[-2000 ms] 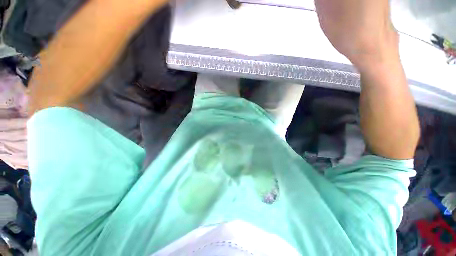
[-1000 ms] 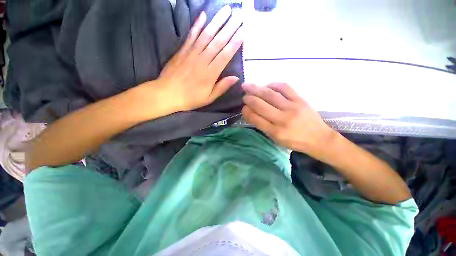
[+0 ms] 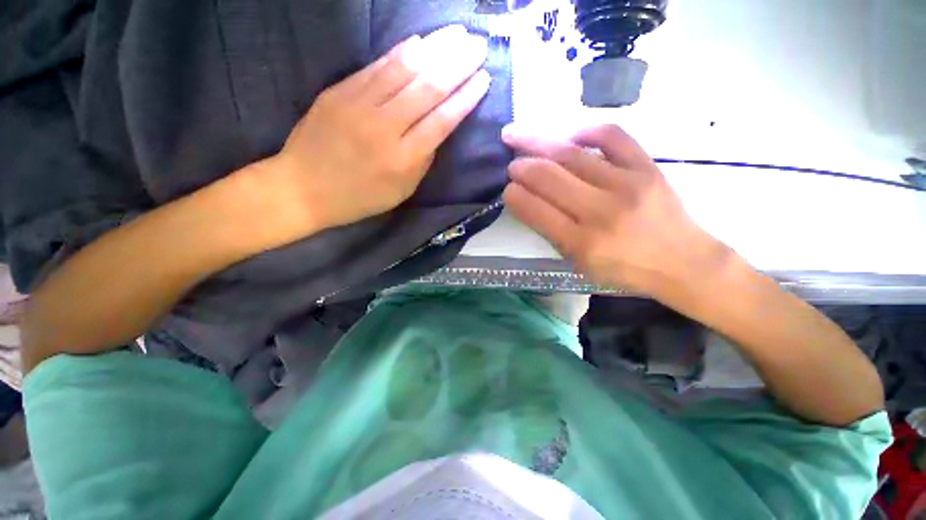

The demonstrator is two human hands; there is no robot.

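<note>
A dark grey garment piece lies in folds over the left of the machine table and hangs over its front edge. A zip with a small metal pull runs along its lower edge. My left hand lies flat on the cloth, fingers together, fingertips in bright light beside the needle area. My right hand is at the right edge of the cloth, fingers bent; its thumb is hidden, and whether it pinches the edge is unclear.
The white machine table has a ruler-like front edge. A dark round machine part with a grey knob is right of the needle area. Dark fabric lies below the table. A red object is at the lower right.
The hands came from apart onto the cloth's right edge. Since one second ago, the view has shifted, showing the lit needle area and more zip. My left fingers have closed together.
</note>
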